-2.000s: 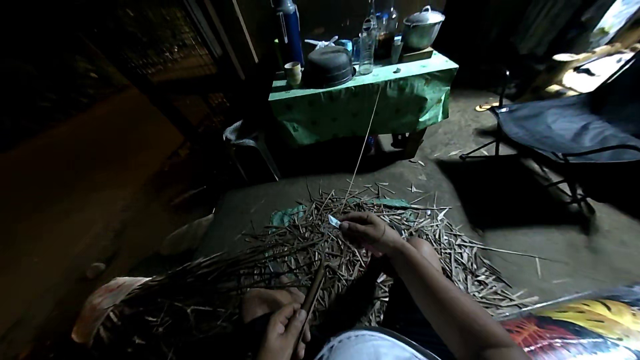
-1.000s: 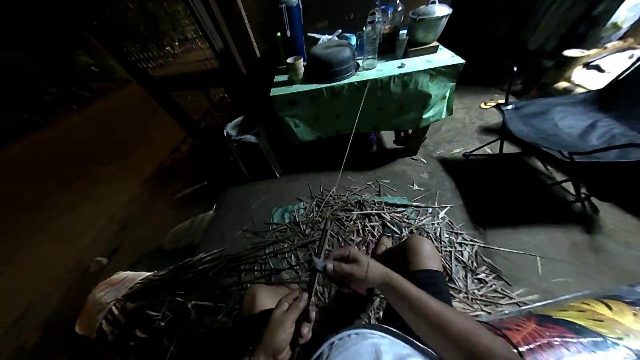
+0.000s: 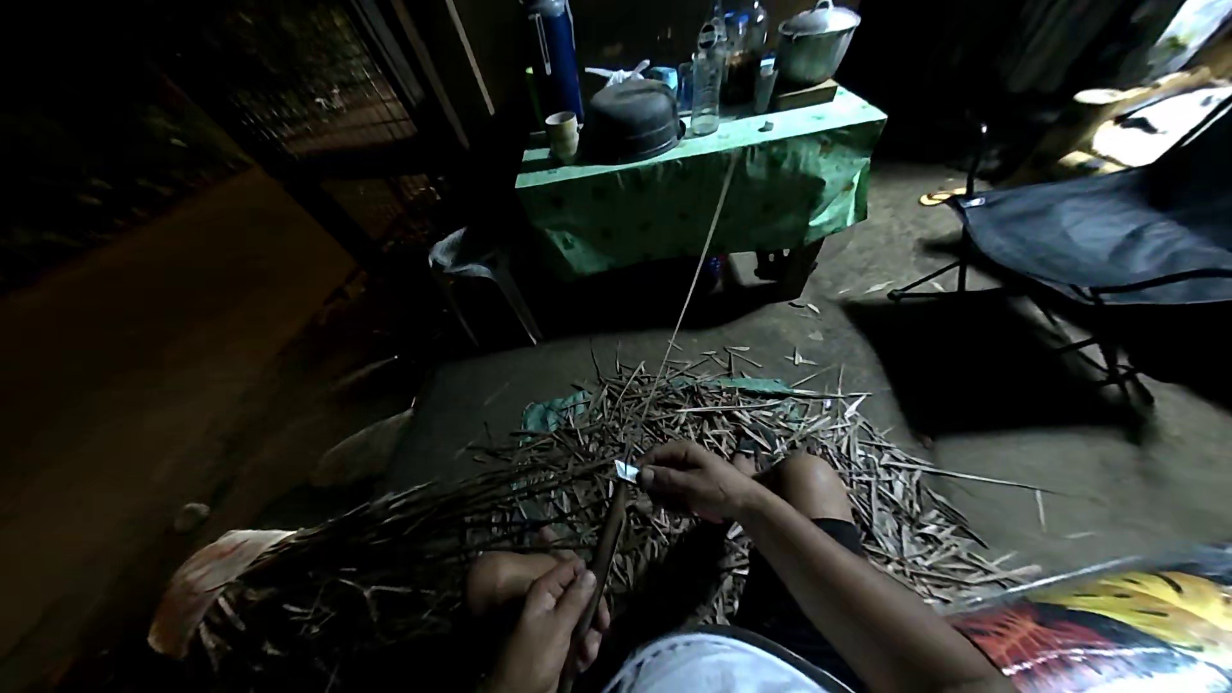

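Observation:
My left hand, at the bottom centre, is closed around a long brown plant stalk that slants up and away from me. My right hand pinches a small pale blade-like piece between thumb and fingers, close to the upper part of the stalk. A thin light strand runs from near that spot up toward the green-covered table. Beneath both hands lies a heap of cut dry stalks and strips, spread between and beyond my knees. Whether the pale piece touches the stalk cannot be told.
A table with a green cloth holds a dark hat, a cup, a glass bottle and a lidded pot. A folding chair stands right, a plastic stool left. Long stalks lie at lower left.
My right hand was farther up two seconds ago, came down along the stalk beside my left hand, and is now farther up again. My left hand keeps its hold.

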